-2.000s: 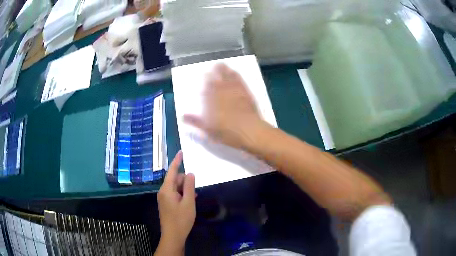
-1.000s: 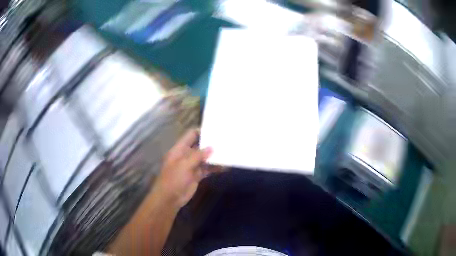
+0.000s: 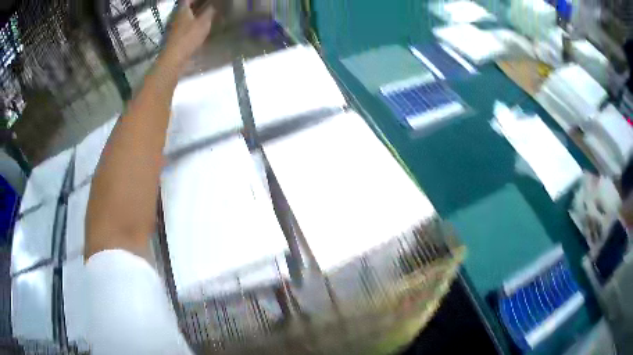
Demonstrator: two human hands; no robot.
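Note:
My left arm reaches across the left side of the view. My left hand (image 3: pixel 193 26) is small, blurred and near the top edge, beyond a large wire rack (image 3: pixel 389 315); I cannot tell what it holds. White sheets or panels (image 3: pixel 343 187) lie side by side in rows on the rack, with dark gaps between them. The white sheet seen earlier in my hand cannot be singled out. My right hand is not in view.
The green table (image 3: pixel 479 159) runs along the right. It bears a blue cell pile (image 3: pixel 541 298) at lower right, more blue cell sheets (image 3: pixel 422 98) farther up, a white printed sheet (image 3: pixel 541 154) and white stacks (image 3: pixel 576 93). A blurred metal frame stands at upper left.
The view has swung left from the table to the rack. My left hand, earlier at the white sheet's corner, has moved far out to the top. My right hand has left the view.

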